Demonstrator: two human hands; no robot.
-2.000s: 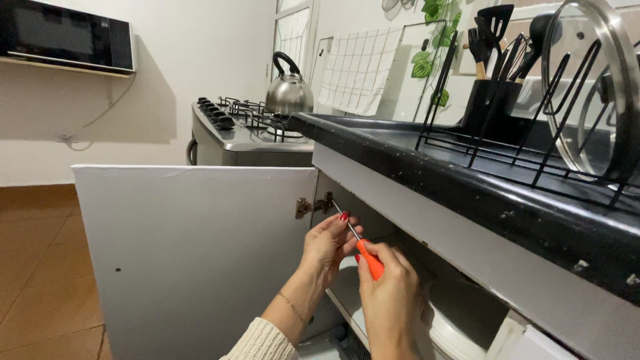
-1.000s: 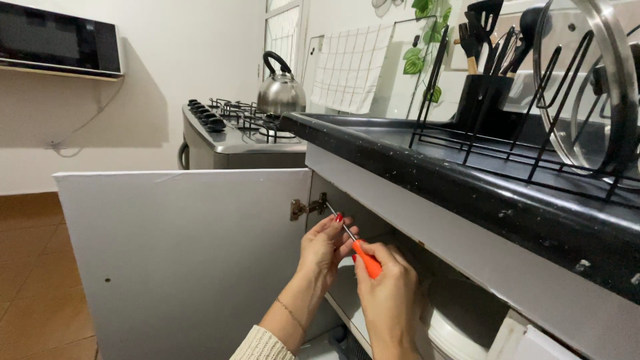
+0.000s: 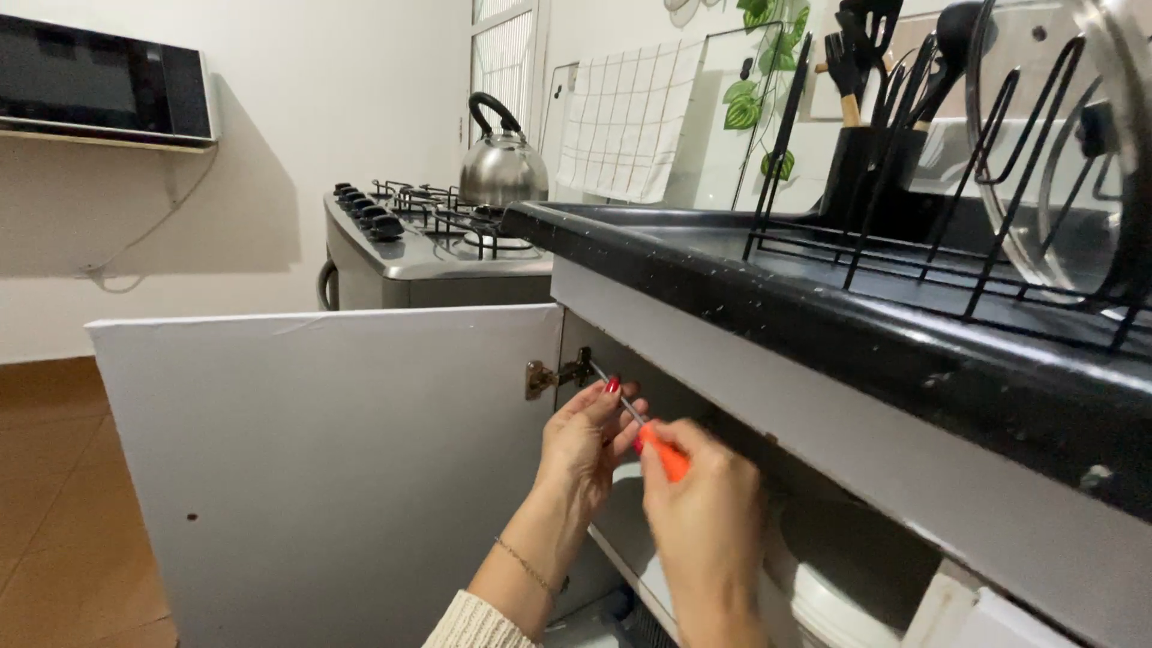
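Note:
In the head view, a metal cabinet hinge (image 3: 560, 375) joins the white cabinet door (image 3: 342, 468), which stands swung out, to the cabinet's inner side wall. My right hand (image 3: 706, 513) grips the orange handle of a screwdriver (image 3: 664, 452). The shaft slants up and left, with its tip at the hinge's mounting plate. My left hand (image 3: 580, 441) holds the thin shaft between thumb and fingers, just below the hinge. Whether the tip sits in a screw head is too small to tell.
The black countertop (image 3: 810, 351) overhangs the cabinet, with a black wire dish rack (image 3: 954, 261) on it. White containers (image 3: 837, 594) sit inside the cabinet near my right hand. A stove (image 3: 405, 270) bearing a kettle (image 3: 504, 171) stands beyond the door.

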